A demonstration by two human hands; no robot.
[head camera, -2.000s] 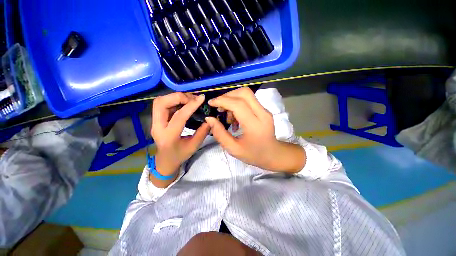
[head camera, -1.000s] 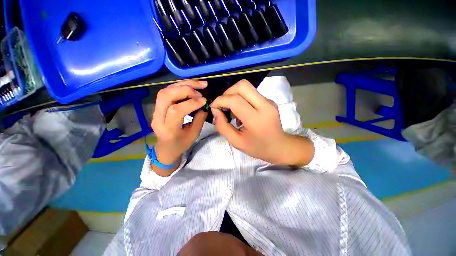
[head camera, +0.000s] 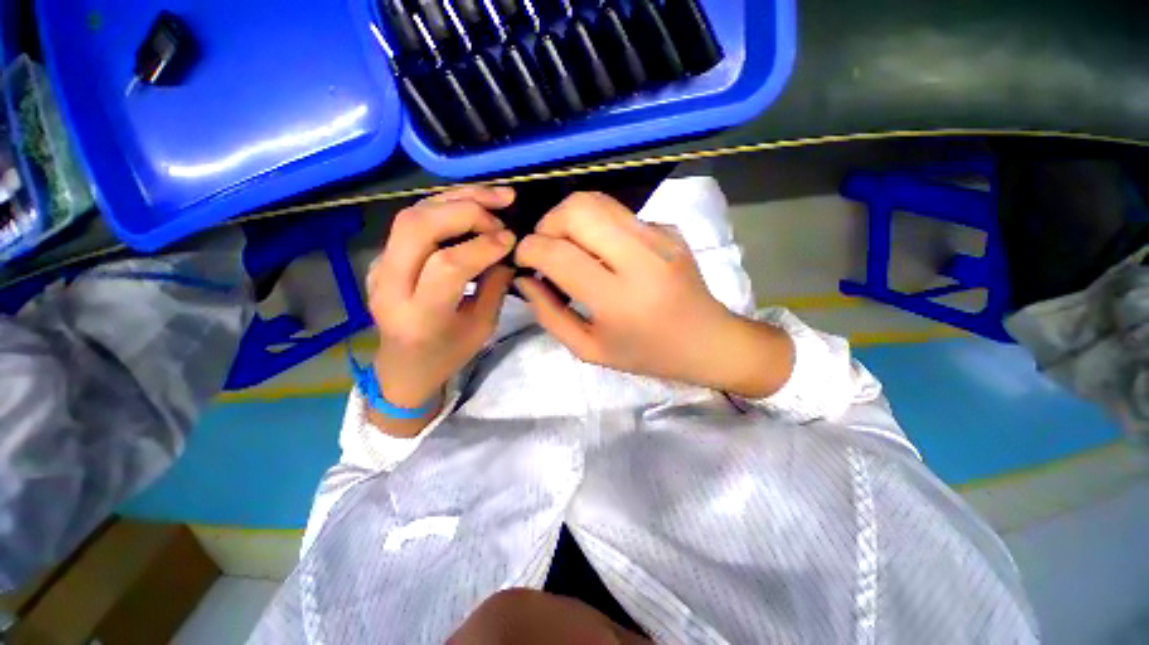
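Observation:
My left hand (head camera: 432, 287) and my right hand (head camera: 636, 292) are bare and meet fingertip to fingertip above my lap, just in front of the bench edge. They pinch a small dark part (head camera: 515, 261) between them; the fingers hide nearly all of it, so its shape and any green board on it cannot be told. One loose black housing (head camera: 164, 53) with thin prongs lies in the left blue tray (head camera: 277, 107). Black units (head camera: 554, 76) lie in tight rows in the right blue tray (head camera: 605, 149).
A clear box (head camera: 57, 158) with green pieces stands at the bench's far left. Blue stools (head camera: 932, 246) stand under the bench edge on both sides. Neighbours' smock sleeves show at left (head camera: 114, 365) and right (head camera: 1096, 328). A cardboard box (head camera: 120, 586) is at lower left.
The black housing with its green bit, visible between my hands two seconds ago, is now almost hidden by closer fingertips. The trays sit slightly higher in view.

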